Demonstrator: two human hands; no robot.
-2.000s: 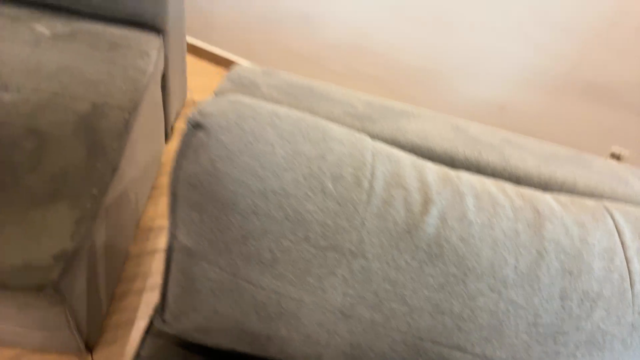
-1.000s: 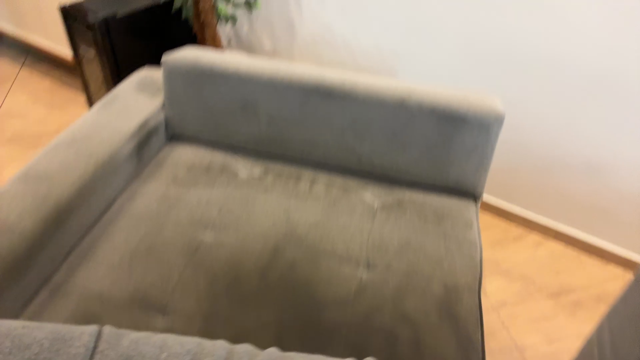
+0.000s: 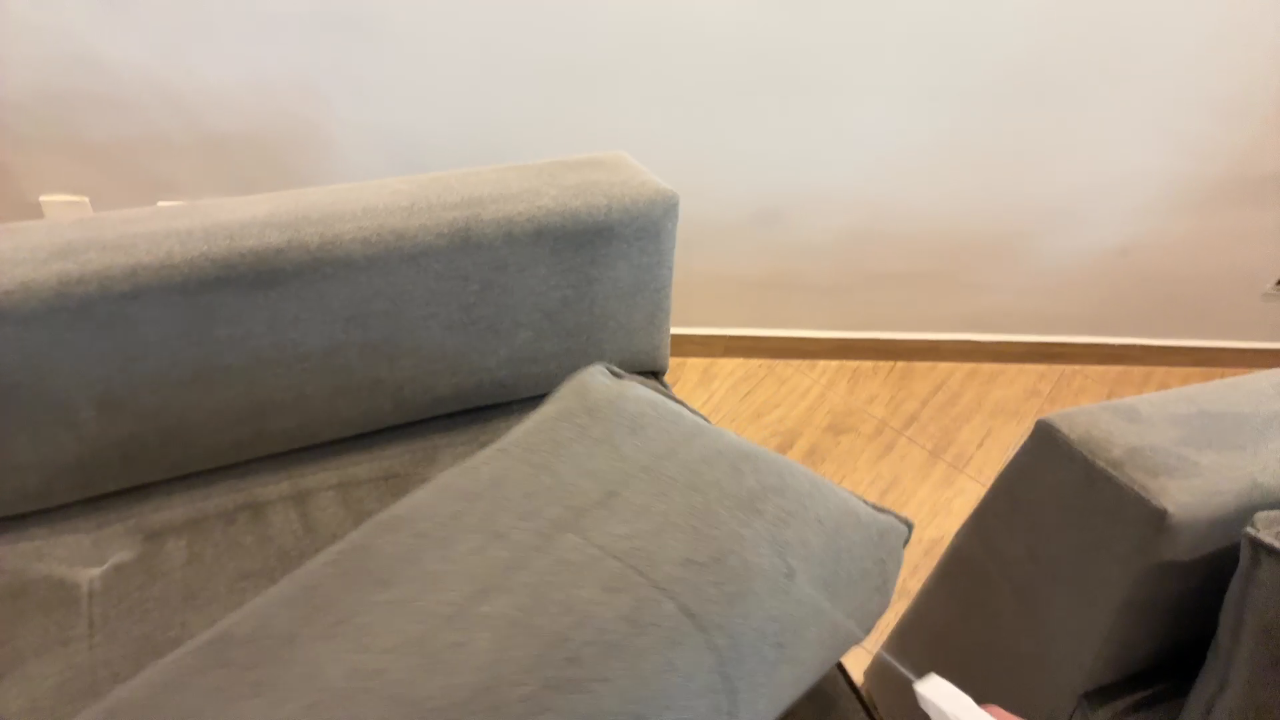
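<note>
A grey fabric cushion [image 3: 600, 560] lies slantwise over the seat [image 3: 120, 590] of a grey sofa, its upper corner near the end of the backrest [image 3: 340, 300]. At the bottom right edge shows a white spray nozzle [image 3: 950, 697], pointed up and left toward the cushion, with a thin streak of spray in front of it. Just a fingertip of my right hand [image 3: 1000, 712] is visible, against the nozzle; the rest of the hand and any bottle are out of frame. My left hand is not in view, and the cushion's lower end is cut off.
Another grey upholstered piece [image 3: 1020, 560] stands at the right, with a dark grey cushion [image 3: 1240, 620] beside it. Wood-look floor [image 3: 850, 410] shows between the two pieces. Behind them runs a pale wall [image 3: 900, 150] with a wooden baseboard [image 3: 950, 348].
The cushion now slants across the seat, which showed largely uncovered a second ago. The white nozzle and my fingertip have come into view. The view has swung considerably.
</note>
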